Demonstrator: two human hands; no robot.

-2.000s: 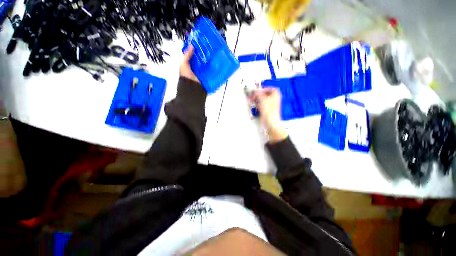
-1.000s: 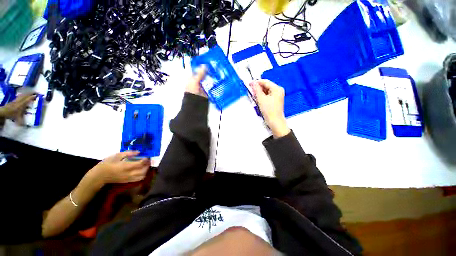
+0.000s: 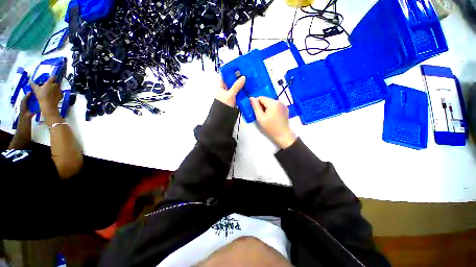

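Observation:
My left hand (image 3: 231, 94) holds a blue blister tray (image 3: 251, 70) above the table, with its thumb on the tray's face. A small silvery plug (image 3: 237, 74) shows in the tray near the thumb. My right hand (image 3: 270, 116) is at the tray's lower right edge, fingertips pinched on something dark, likely a USB cable, mostly hidden by the fingers. A white retail box (image 3: 280, 68) with blue edges and a printed cable picture lies just behind and right of the tray.
A black cable pile (image 3: 125, 52) covers the upper left. Stacked blue trays (image 3: 365, 62) fan out on the right, beside a single tray (image 3: 405, 116) and another box (image 3: 444, 107). A loose cable (image 3: 313, 36) lies at top centre. Another person's hands (image 3: 46, 96) hold a blue pack at far left.
The other person's hand and the filled tray have left the spot left of me. My left hand moved right with its tray, and a plug now shows in it. My right hand moved onto the tray.

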